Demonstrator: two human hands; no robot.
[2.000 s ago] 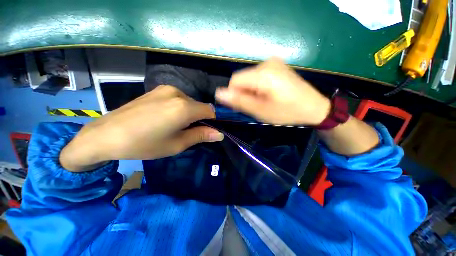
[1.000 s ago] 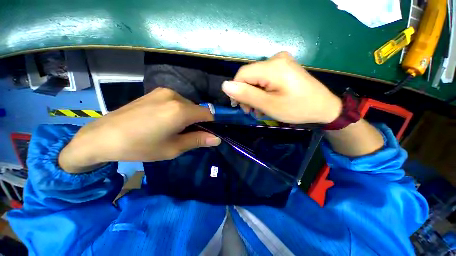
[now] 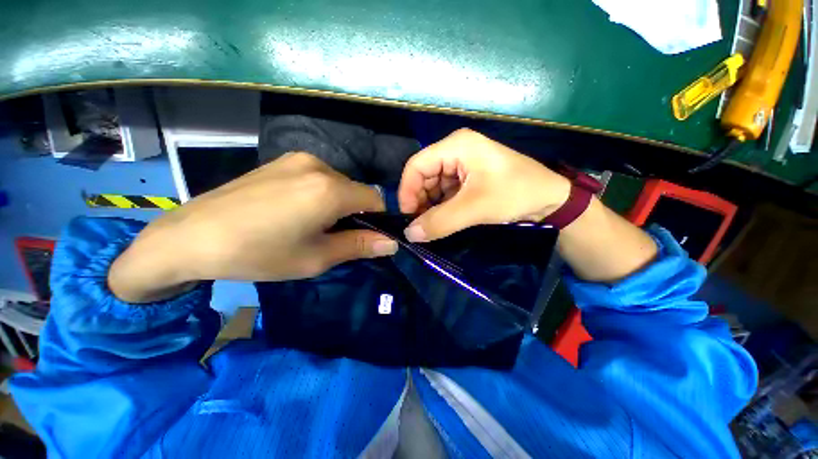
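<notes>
A thin glossy black panel [image 3: 336,318] with a small white label lies over my lap. Clear protective film [image 3: 462,300] with a shiny edge runs slantwise over its right half. My left hand [image 3: 260,224] pinches the film and the panel's far edge between thumb and fingers. My right hand [image 3: 475,188], with a dark red band on the wrist, is at the same far edge just right of my left thumb. Its thumb touches the edge and its fingers are curled. I cannot tell whether it grips the film or the panel.
The green bench [image 3: 359,45] lies beyond the panel. On it at the right are a white paper piece [image 3: 668,22], a small yellow screwdriver [image 3: 708,87] and a thick yellow-orange tool [image 3: 762,76]. Red-framed items [image 3: 686,215] and a white-framed rack [image 3: 215,166] lie below the bench.
My right hand has come down from above the panel to its far edge, beside my left thumb. My left hand keeps its hold at nearly the same place.
</notes>
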